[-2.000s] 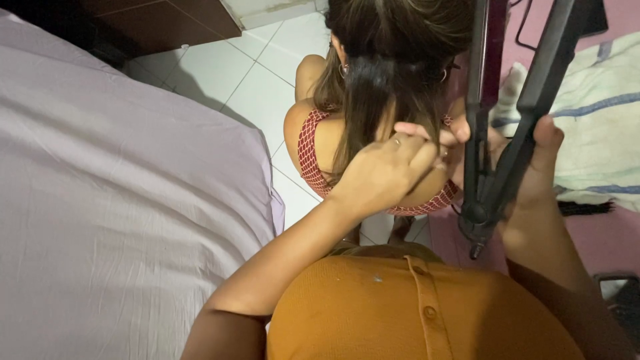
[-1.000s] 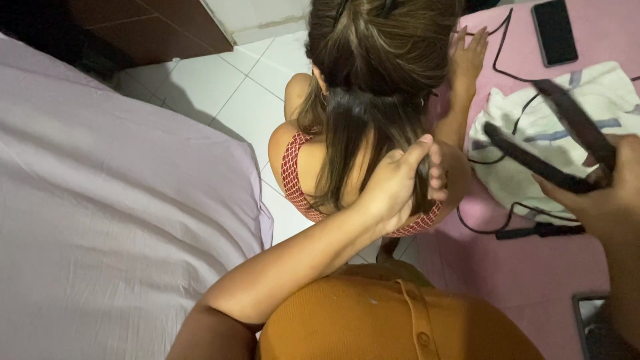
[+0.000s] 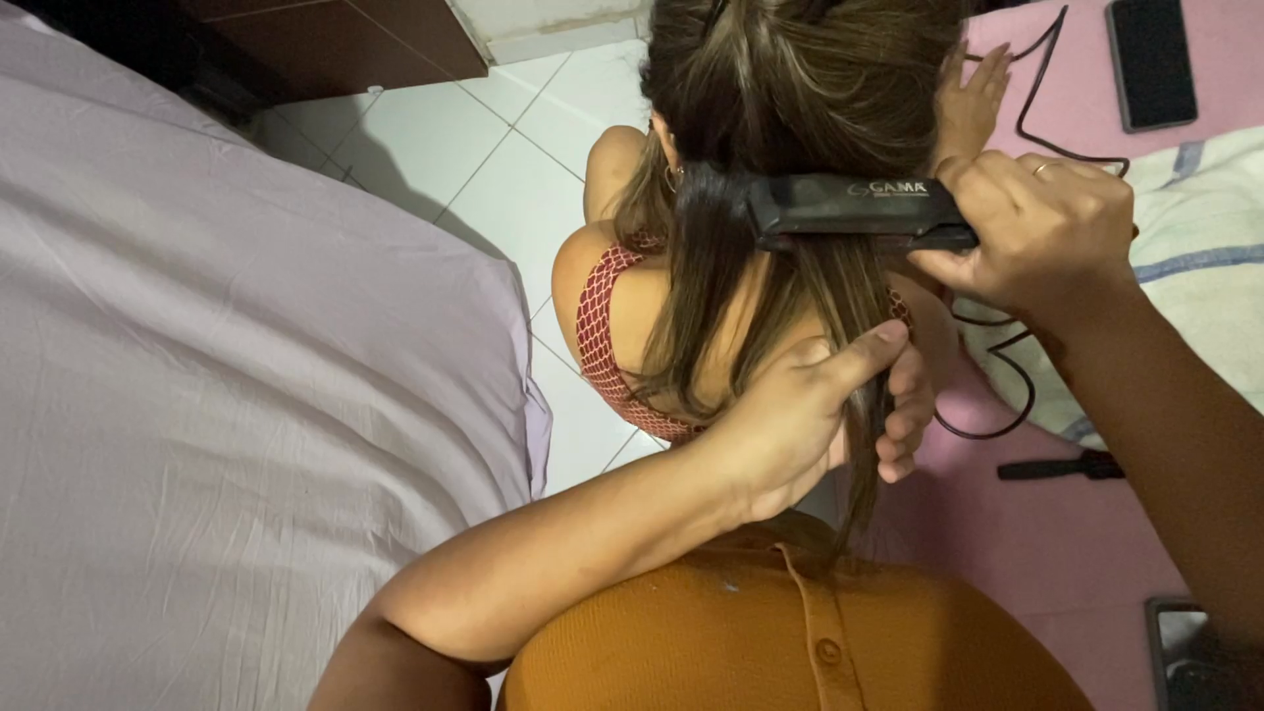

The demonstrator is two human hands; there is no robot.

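My right hand (image 3: 1047,227) grips the handle end of a black GAMA hair straightener (image 3: 859,210), which lies level across a section of a seated person's long brown hair (image 3: 810,89). The plates look closed on the hair near the neck. Below the straightener, my left hand (image 3: 839,415) supports the lower part of that section between thumb and fingers. More loose hair (image 3: 696,296) hangs to the left over the person's back. The upper hair is gathered on top of the head.
A lilac sheet (image 3: 247,346) covers a surface at left, beside white floor tiles (image 3: 494,148). On the pink surface (image 3: 1047,533) at right lie a black phone (image 3: 1152,64), a striped cloth (image 3: 1205,286), a dark cord (image 3: 1027,395) and a black-handled item (image 3: 1057,468). The person's hand (image 3: 973,109) rests there.
My right hand has brought the straightener left from over the cloth onto the hair. One second ago its arms stood apart; now they are together. My left hand stays at the hair.
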